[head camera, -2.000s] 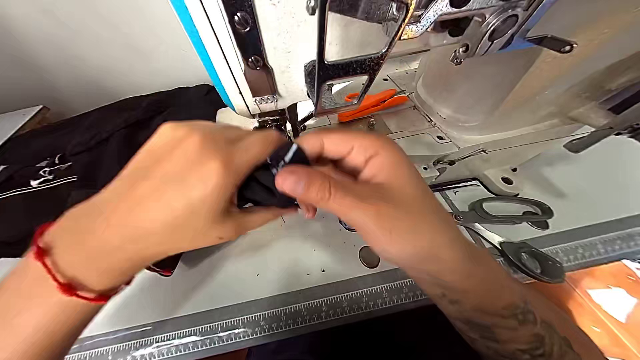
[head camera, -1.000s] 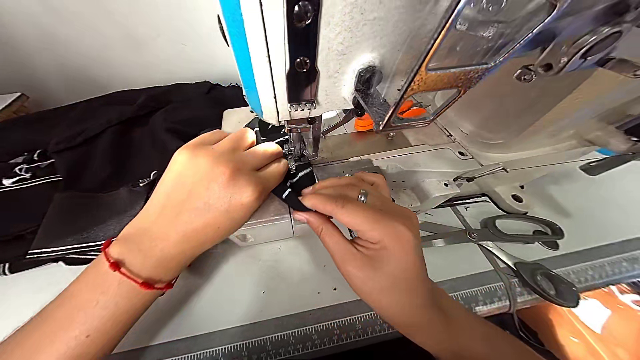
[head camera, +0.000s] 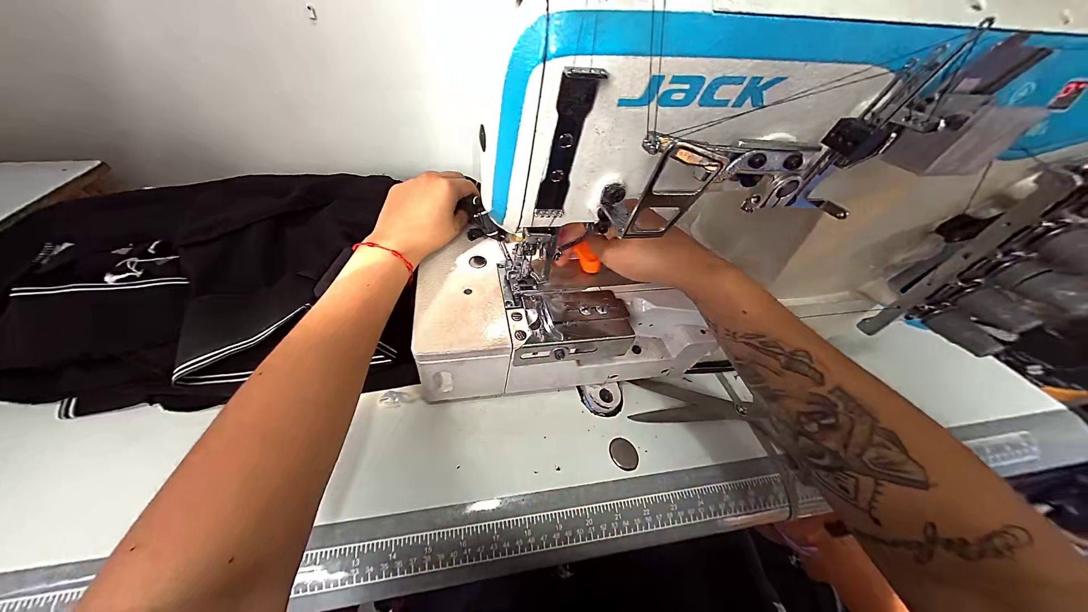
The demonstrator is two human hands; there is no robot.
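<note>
A white and blue Jack industrial sewing machine (head camera: 697, 102) stands in the middle, its needle and presser foot area (head camera: 531, 263) bare of cloth in front. My left hand (head camera: 429, 212) reaches behind the left side of the machine head, its fingertips hidden there. My right hand (head camera: 625, 251) reaches behind the needle area from the right, close to an orange-handled tool (head camera: 587, 257); whether it holds anything cannot be told. Left of the machine bed (head camera: 463, 314) lies a black garment with white stripes (head camera: 246, 280).
Metal scissors (head camera: 693, 408) lie under my right forearm, their handles hidden. A metal ruler strip (head camera: 544, 531) runs along the table's front edge. Thread guides (head camera: 782, 178) jut from the machine's front, and a wall is behind. At the right are grey machine parts (head camera: 1011, 280).
Both hands have moved from the front of the needle to behind the machine head. The small black striped piece they held is out of sight. The view has pulled back.
</note>
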